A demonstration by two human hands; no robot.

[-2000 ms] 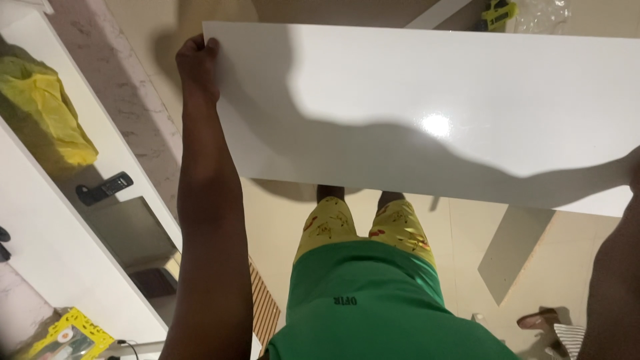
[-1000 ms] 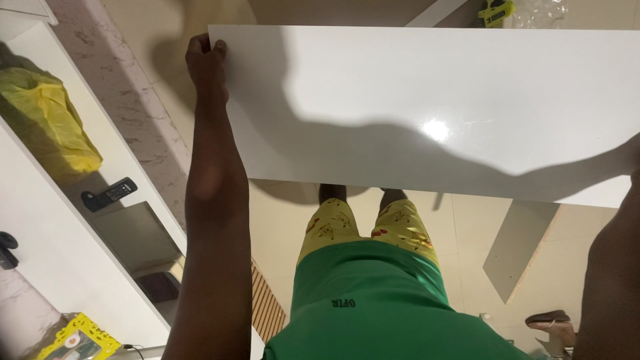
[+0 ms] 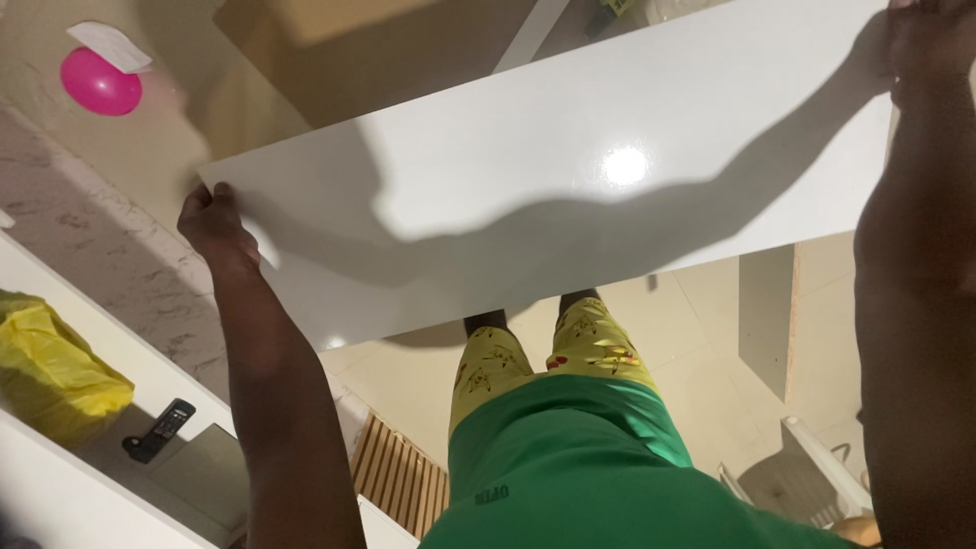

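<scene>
A long, glossy white board spans the space before my body, tilted with its right end higher in view. My left hand grips its left end, the thumb lying on the top face near the corner. At the upper right, my right hand holds the other end; its fingers are partly cut off by the frame. Shadows of my arms fall across the white surface. My legs show below the board's near edge.
A pink balloon lies on the floor at upper left, beside brown cardboard. On the left, a white shelf unit bears a yellow plastic bag and a black cordless handset. Another panel and a white plastic chair are at right.
The board has turned from nearly level to slanted, its right end now higher in view and its left end lower. Both hands have kept hold. The view has shifted, bringing the balloon into sight.
</scene>
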